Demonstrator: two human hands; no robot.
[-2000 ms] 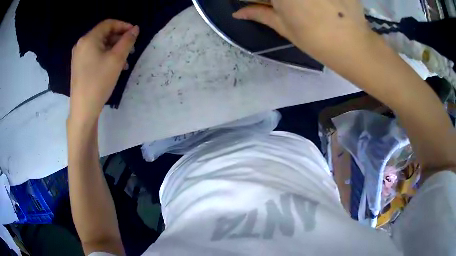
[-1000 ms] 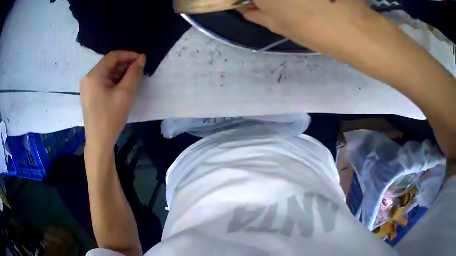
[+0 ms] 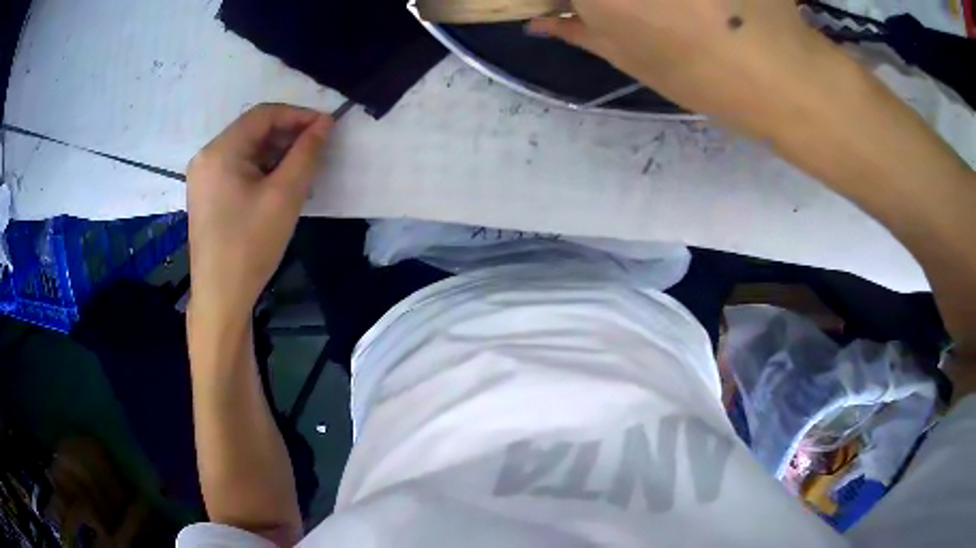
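A black cut fabric piece (image 3: 332, 48) lies on the white table cover (image 3: 482, 161) at the upper left, its corner pointing towards me. My left hand (image 3: 257, 177) pinches a thin dark tape (image 3: 102, 155) just off that corner; the tape trails left across the table, and a short length shows between my fingertips and the fabric. My right hand (image 3: 642, 43) is at the top, cut off by the edge, around the pale wooden handle of the iron (image 3: 557, 70). The iron's dark plate with silver rim touches or overlaps the fabric's right side; its tip is hidden.
Dark lint specks lie on the cover below the iron. A clear plastic bag (image 3: 524, 252) hangs at the table's front edge. Blue crates (image 3: 64, 273) stand below left, a plastic-lined scrap bin (image 3: 813, 396) below right. A braided cord (image 3: 845, 21) lies at the upper right.
The fabric has shifted up and right, so less of it shows. My left hand has moved slightly right and now stands off the fabric's corner, with tape visible between. The right hand remains on the iron.
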